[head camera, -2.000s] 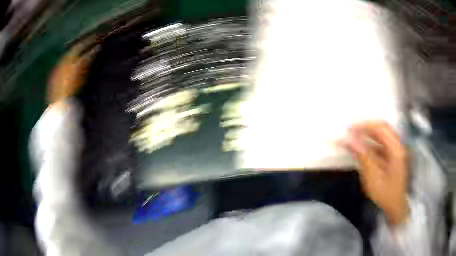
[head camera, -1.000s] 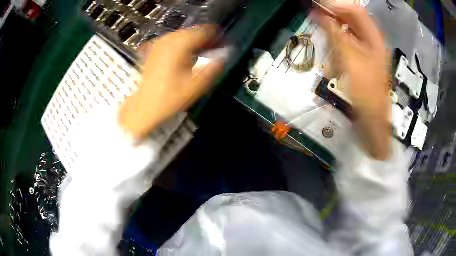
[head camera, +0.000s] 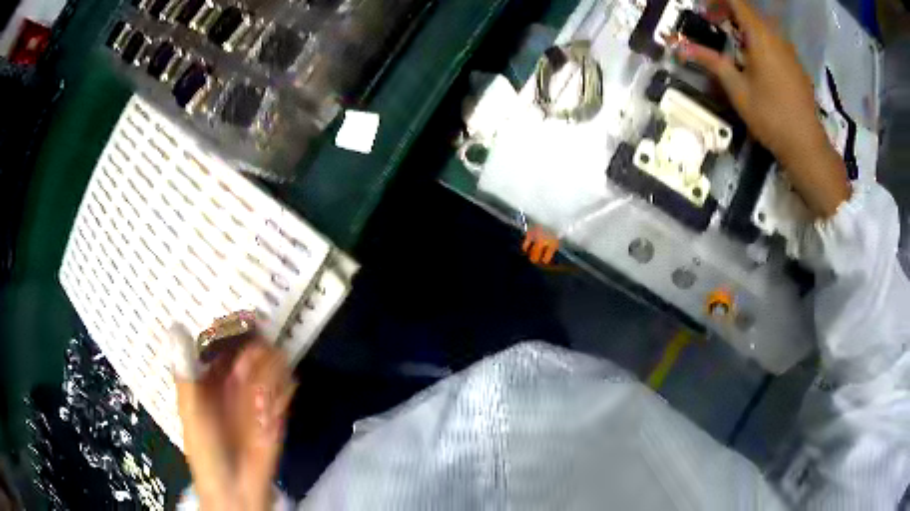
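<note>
My left hand (head camera: 237, 404) is at the lower left, over the near edge of the white parts tray (head camera: 165, 215). It holds a unit housing (head camera: 227, 336) with a copper-coloured shiny rim between thumb and fingers; a white covering is on the thumb. The tray carries rows of thin brown slivers. My right hand (head camera: 768, 85) is at the upper right over the fixture machine (head camera: 599, 165). Its thumb and fingers are around a small black unit (head camera: 700, 32) at a fixture nest; I cannot tell if the unit is seated or lifted.
A fixture nest with a cream insert (head camera: 683, 150) stands nearer on the machine. A clear blister tray (head camera: 289, 60) of dark units lies behind the white tray. A white label (head camera: 357, 131) lies beside it. Loose shiny parts (head camera: 100, 419) are at lower left. An orange button (head camera: 719, 303) is on the machine's front.
My left hand has moved down and left to the tray's near edge, showing the housing. My right hand has moved up to the rear nest, uncovering the cream insert.
</note>
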